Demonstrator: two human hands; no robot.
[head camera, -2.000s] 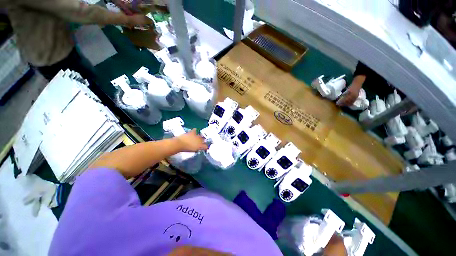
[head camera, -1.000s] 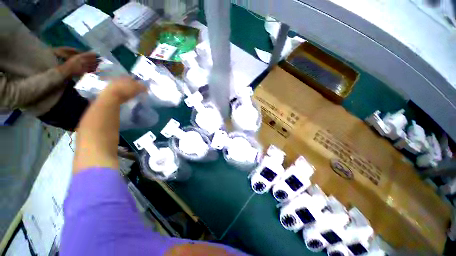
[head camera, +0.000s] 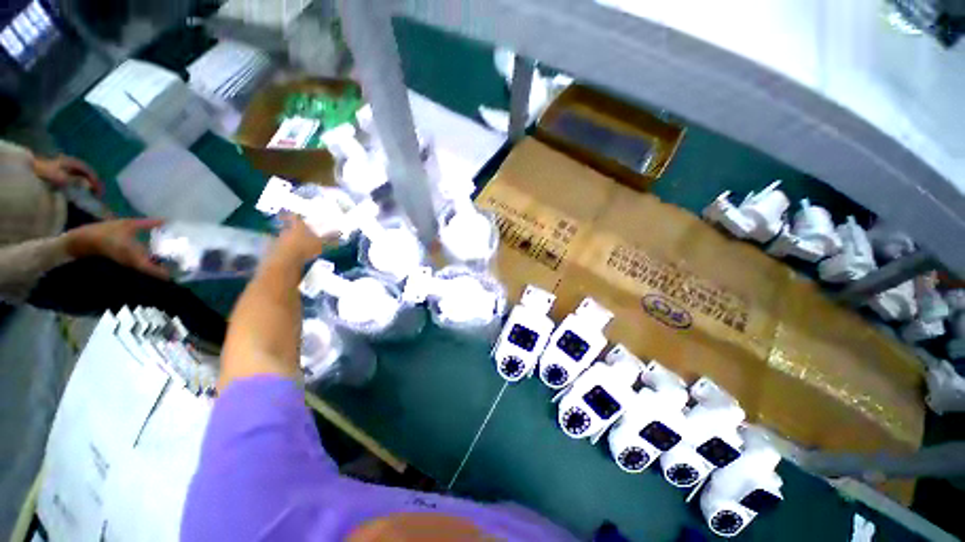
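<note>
My left hand (head camera: 296, 241) reaches over the bench's left end, its fingers against a bagged white camera (head camera: 317, 212); whether they grip it is hidden. More cameras in clear ribbed covers (head camera: 365, 304) stand around it, brackets up. Several uncovered white cameras (head camera: 571, 349) with black windows and dotted round faces form a slanting row on the green mat (head camera: 423, 423). My right hand is not in view.
Another person's hand (head camera: 125, 246) holds a bagged camera (head camera: 212, 252) at the left. A grey post (head camera: 386, 106) rises among the bagged cameras. Flattened cardboard (head camera: 677, 286), an open box (head camera: 608, 138) and more cameras (head camera: 815, 233) lie behind. Stacked white sheets (head camera: 116, 423) are lower left.
My left hand has moved from the camera row's end to the far left of the bench. The other person now holds a bagged camera. The view has shifted left; my right hand has left it.
</note>
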